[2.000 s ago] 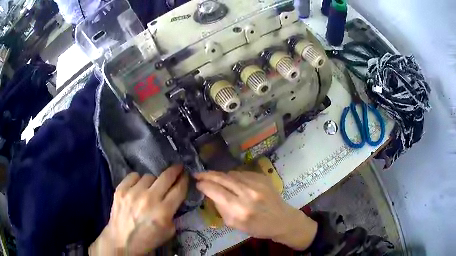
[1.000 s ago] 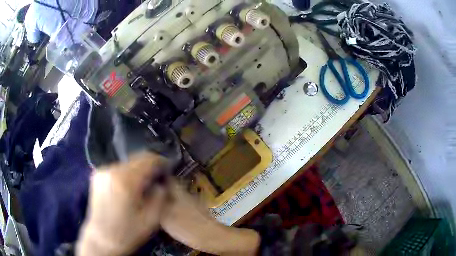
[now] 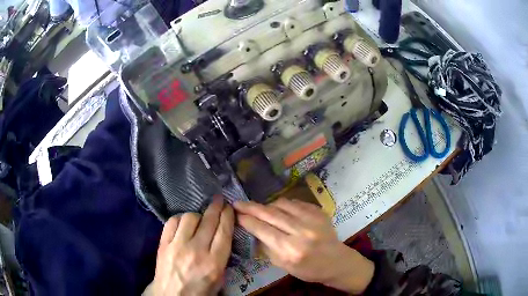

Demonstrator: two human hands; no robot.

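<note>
The grey ribbed piece (image 3: 173, 173) lies left of and in front of the needle area of the overlock machine (image 3: 324, 110), with a pale stitched edge curving down its left side. The navy garment (image 3: 75, 202) spreads to its left. My left hand (image 3: 194, 248) presses on the grey piece with bent fingers, fingertips near the seam. My right hand (image 3: 295, 237) pinches the fabric edge just before the presser foot. The fingertips of both hands nearly touch. The fabric under my fingers is partly hidden.
Blue-handled scissors (image 3: 425, 134) lie on the white table (image 3: 370, 191), right of the machine. Behind them are dark green handles (image 3: 414, 55) and a black-and-white strip bundle (image 3: 466, 98). A dark thread cone (image 3: 391, 20) stands at the back. The yellow frame (image 3: 321, 195) is partly behind my right hand.
One second ago my hands were blurred and overlapping, lower left of the yellow frame. Now they are apart, side by side at the fabric before the needle area. The camera view has also shifted.
</note>
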